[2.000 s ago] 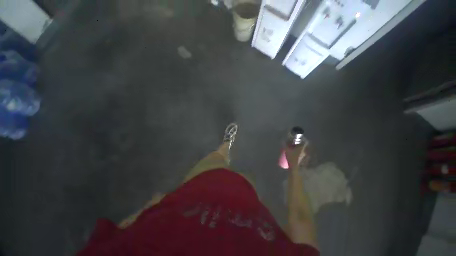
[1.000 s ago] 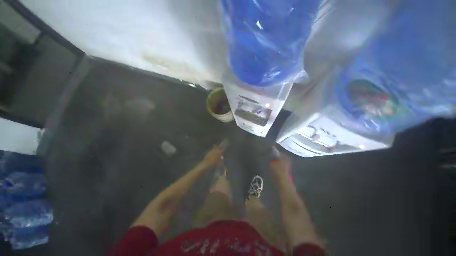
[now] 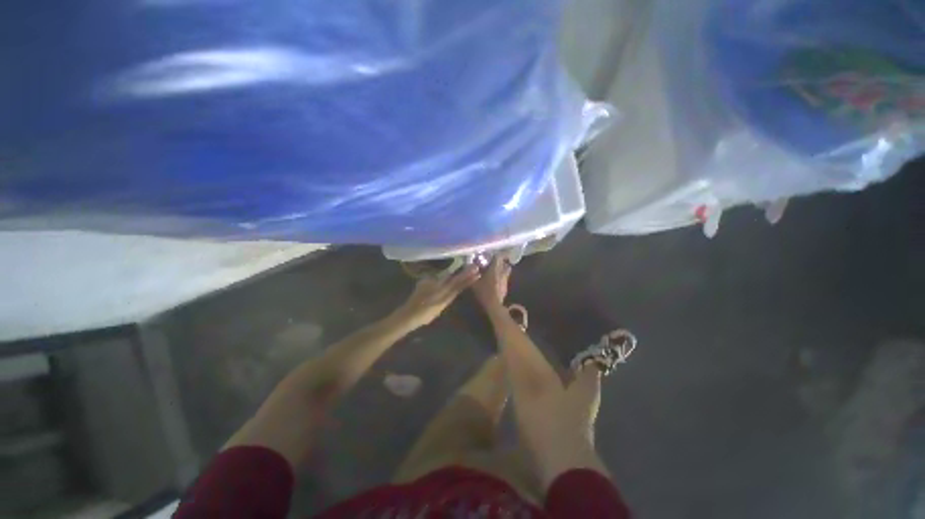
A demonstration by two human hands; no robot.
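A white water dispenser (image 3: 570,198) stands close in front of me, mostly covered by a large blue bottle (image 3: 335,122) under shiny clear plastic. My left hand (image 3: 438,294) reaches to the dispenser's front, its fingers near the tap area. My right hand (image 3: 493,282) is beside it, just below the front edge. A small pinkish, shiny bit shows between the hands, perhaps part of the drinking cup. The hands are small and blurred, so their grip cannot be made out.
A second dispenser (image 3: 644,188) with a plastic-wrapped blue bottle stands to the right, with small red and white taps. A white wall or panel is at left. My shoes (image 3: 606,352) are on the grey floor (image 3: 710,335), and a pale scrap (image 3: 402,384) lies there.
I have moved up close to the left dispenser, so its blue bottle now fills the upper view. Both hands have come together at its front; they were apart before.
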